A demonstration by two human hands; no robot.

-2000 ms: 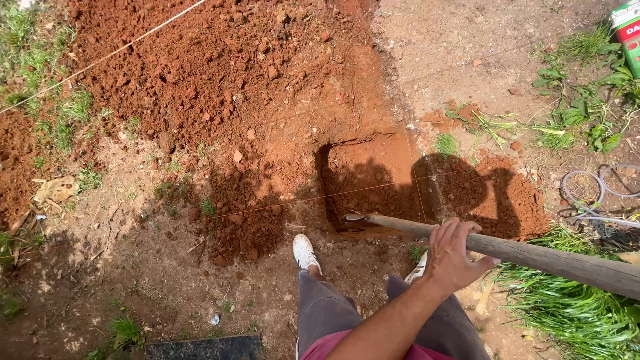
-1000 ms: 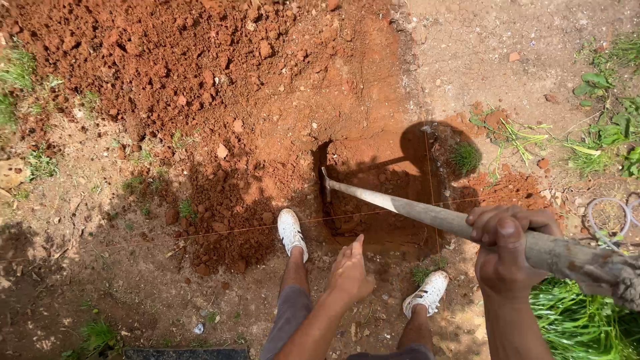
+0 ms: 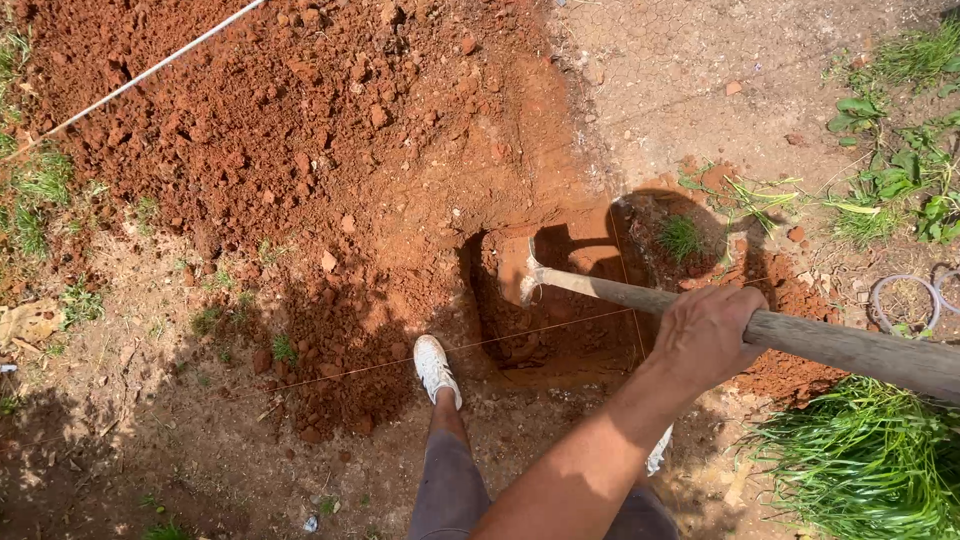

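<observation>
My left hand (image 3: 709, 330) is wrapped around the thick wooden handle (image 3: 847, 349) of a digging hoe, its arm reaching up from the bottom edge. The handle slants from the right edge down toward a squarish hole (image 3: 555, 337) in red soil. At its far end the metal hoe head (image 3: 521, 274) sits inside the hole, near the upper left part; soil and shadow blur its outline. A thin string line (image 3: 540, 328) crosses above the hole, and another runs along its right side. My right hand is out of view.
Loose red soil (image 3: 225, 127) is heaped at upper left, beneath a pale cord (image 3: 161, 64). My white shoe (image 3: 433, 367) stands at the hole's lower left corner. Tall grass (image 3: 870, 457) and a clear hose (image 3: 907, 304) lie to the right.
My left hand, off the handle a second ago, now grips it. My right hand, on the handle then, has left the view. The hoe head has shifted from the hole's left edge farther inside.
</observation>
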